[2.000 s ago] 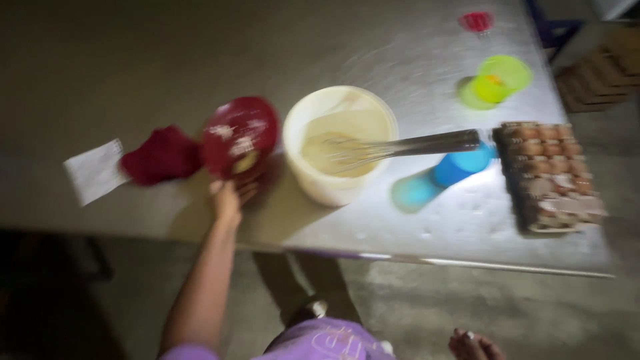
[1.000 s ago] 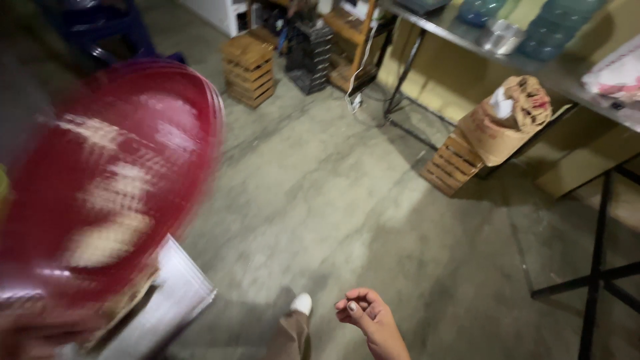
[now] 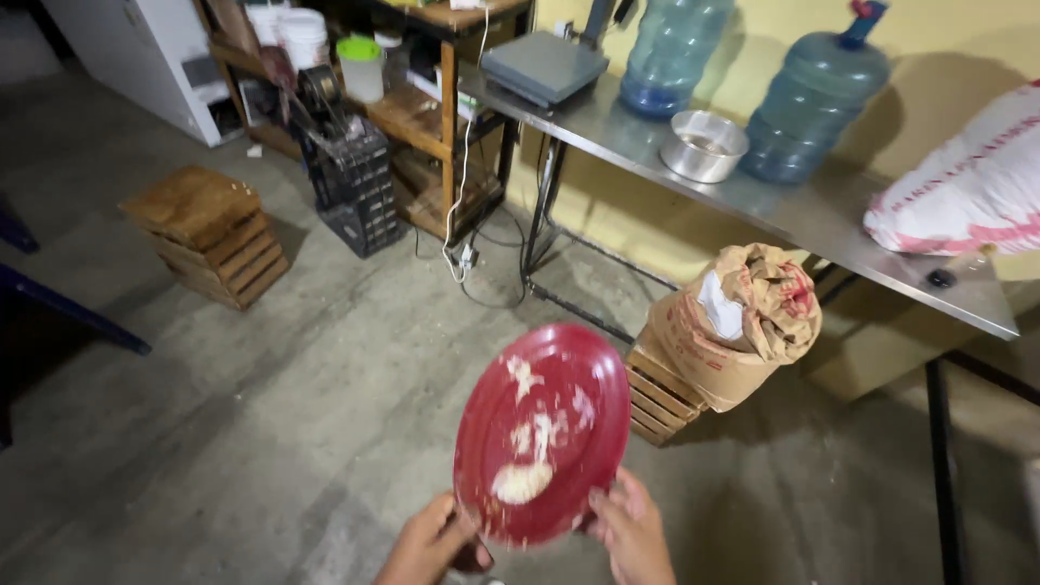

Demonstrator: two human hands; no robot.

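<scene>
A red oval plate (image 3: 561,479) is held tilted over the floor, low in the middle of the head view. Pale crumbs or paste cling to its surface, with one larger whitish lump near the lower rim. My left hand (image 3: 443,536) grips the lower left edge, thumb at the rim. On the lower right edge, my right hand (image 3: 626,520) has hold of the same plate. The fingers beneath the plate are partly hidden.
A steel table (image 3: 780,219) along the wall bears a scale (image 3: 544,67), a metal pan (image 3: 704,148), large water jugs and a white sack (image 3: 967,179). A paper sack (image 3: 731,333) rests on a wooden crate (image 3: 662,398). Left stand another wooden crate (image 3: 215,236) and a black crate (image 3: 357,187).
The view has swung from the table with the bucket and eggs to the wall side. My right hand, free one second ago, now holds the plate with my left.
</scene>
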